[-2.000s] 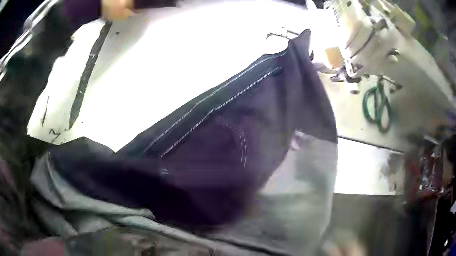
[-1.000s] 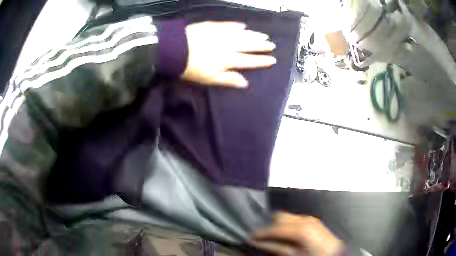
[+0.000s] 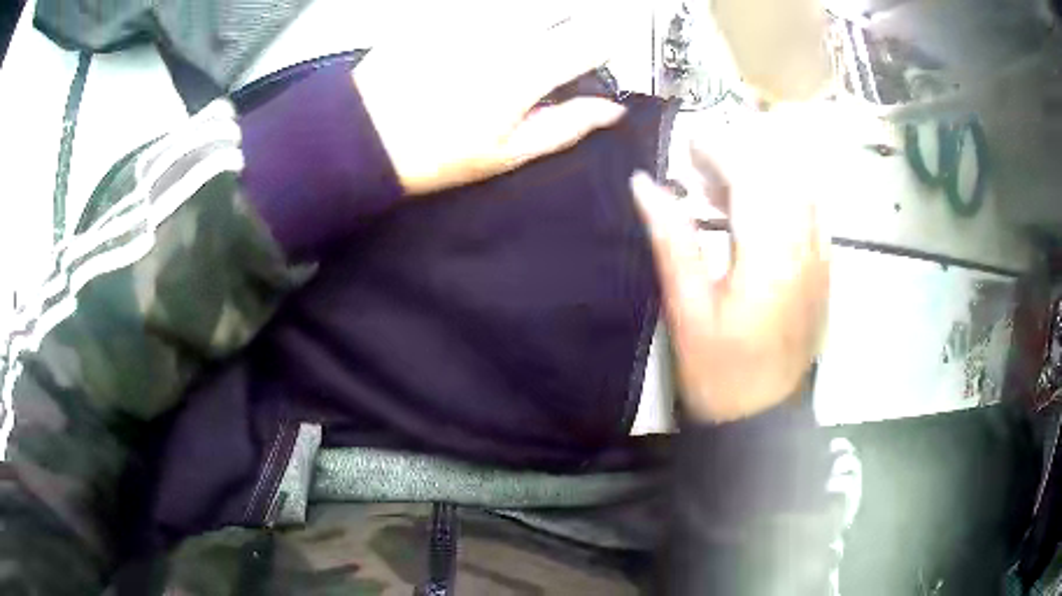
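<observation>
The dark purple-black cloth [image 3: 501,291] lies across the machine bed and hangs towards the lap. Its pale grey reverse [image 3: 443,480] shows along the lower edge. My left hand [image 3: 466,116] lies on the upper part of the cloth, its fingertips near the top right corner; it is overexposed. My right hand [image 3: 745,291] is beside the right edge of the cloth, blurred, with thumb and fingers apart. The needle area of the sewing machine [image 3: 681,52] is just beyond the fingertips, partly washed out by glare.
A blurred tan rounded part [image 3: 769,47] hangs above the right hand. Green-handled scissors [image 3: 946,163] lie on the machine bed at the right. Grey cloth [image 3: 233,35] lies at the upper left. The white table edge [image 3: 908,338] is at the right.
My right hand has moved up from the lower cloth edge to beside the cloth near the machine. My left hand has shifted slightly left. The cloth's lower edge now lies across the lap.
</observation>
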